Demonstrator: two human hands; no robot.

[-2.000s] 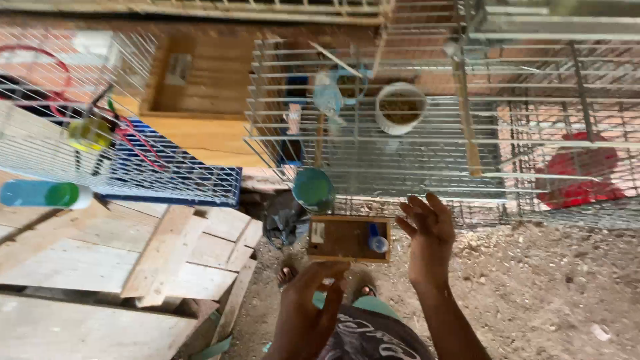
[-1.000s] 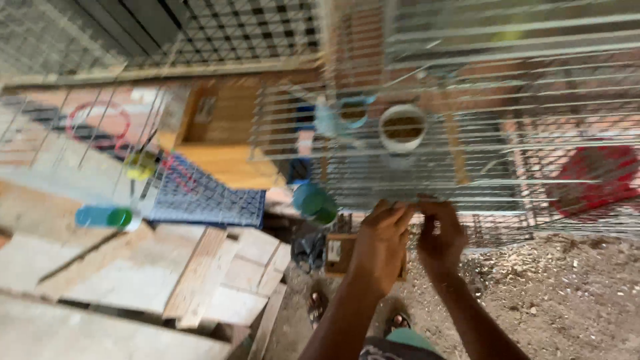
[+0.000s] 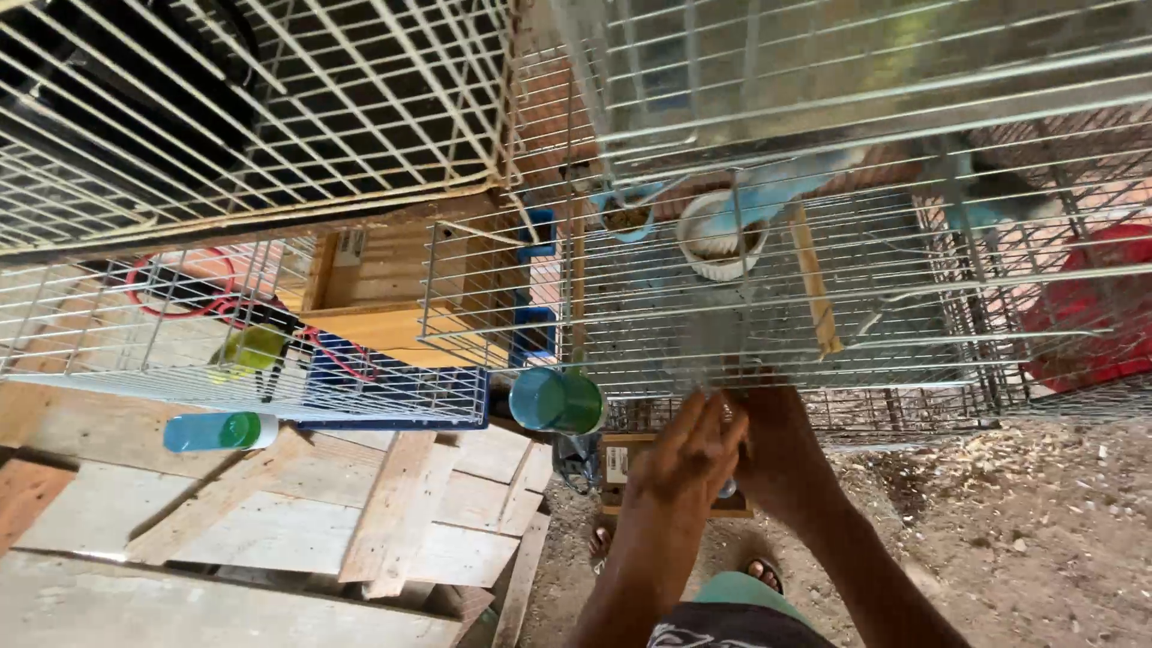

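My left hand (image 3: 688,445) and my right hand (image 3: 769,423) meet at the front lower edge of a wire bird cage (image 3: 666,337). The fingers of my left hand bend at the wires; whether they grip anything is unclear. My right fingers are partly behind the wires and hidden. Inside the cage, a blurred blue bird (image 3: 774,189) is over a white ribbed bowl (image 3: 720,243) of feed. A light-blue cup (image 3: 624,216) with feed hangs beside it, and a wooden perch (image 3: 814,279) lies to the right. A green-blue container (image 3: 555,400) is at the cage's left front corner.
At left, another cage holds a green-yellow bird (image 3: 250,351), beside a wooden nest box (image 3: 405,288). A water bottle (image 3: 220,432) lies above wooden boards (image 3: 387,513). A wooden box (image 3: 630,441) is below my hands. Red plastic (image 3: 1093,306) is behind wires at right. Cages hang overhead.
My hands, apart two seconds ago, have come together at the cage's front edge. A blue bird now shows over the white bowl. The view has moved closer to the cages.
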